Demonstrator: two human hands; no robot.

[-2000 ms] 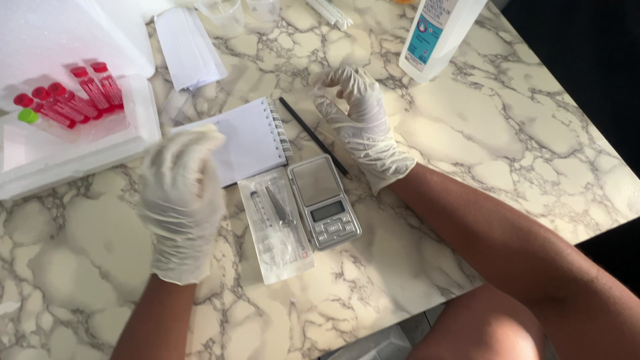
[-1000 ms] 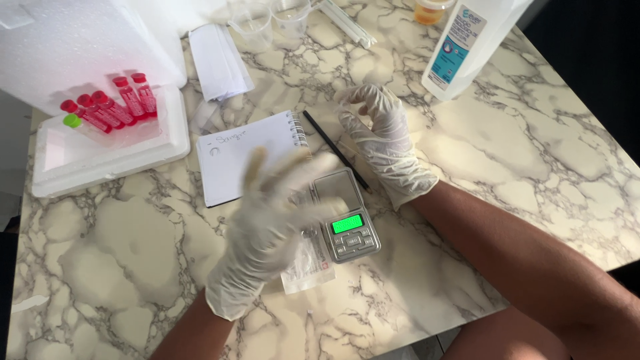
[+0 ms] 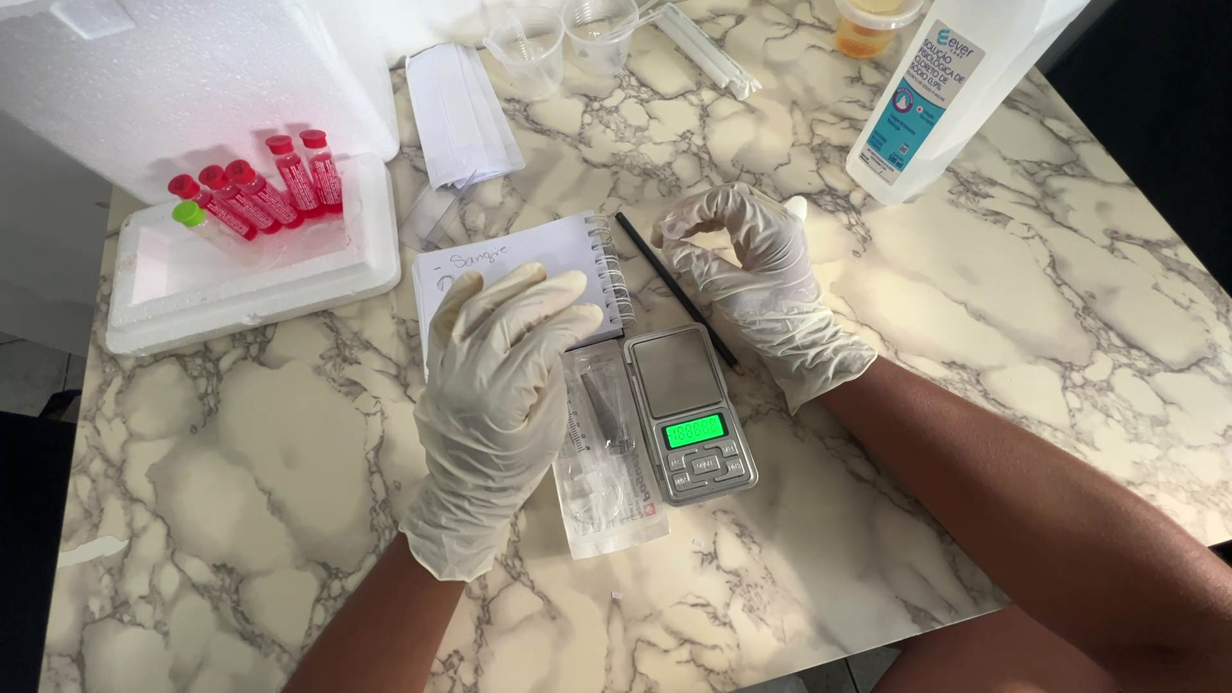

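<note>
My left hand (image 3: 500,404), in a pale latex glove, hovers with fingers apart over the lower part of a spiral notepad (image 3: 553,245) and beside a packaged syringe (image 3: 602,472). A small digital pocket scale (image 3: 679,371) with a lit green display lies just right of the package. My right hand (image 3: 760,279), gloved too, is curled with thumb and forefinger close together; whether something small and clear is between them cannot be told. A black pencil (image 3: 674,289) lies between that hand and the notepad.
A white foam box lid (image 3: 260,313) at the left holds several red-capped tubes (image 3: 255,197) and a green-capped tube (image 3: 190,215). Behind are folded white papers (image 3: 462,115), plastic cups (image 3: 527,53), wrapped sticks (image 3: 707,48), a cup of amber contents (image 3: 866,34) and a saline bottle (image 3: 924,106).
The scale's display, dark two seconds ago, is lit green. My left hand reached over the scale one second ago and has since drawn back left. My right hand stays beside the pencil.
</note>
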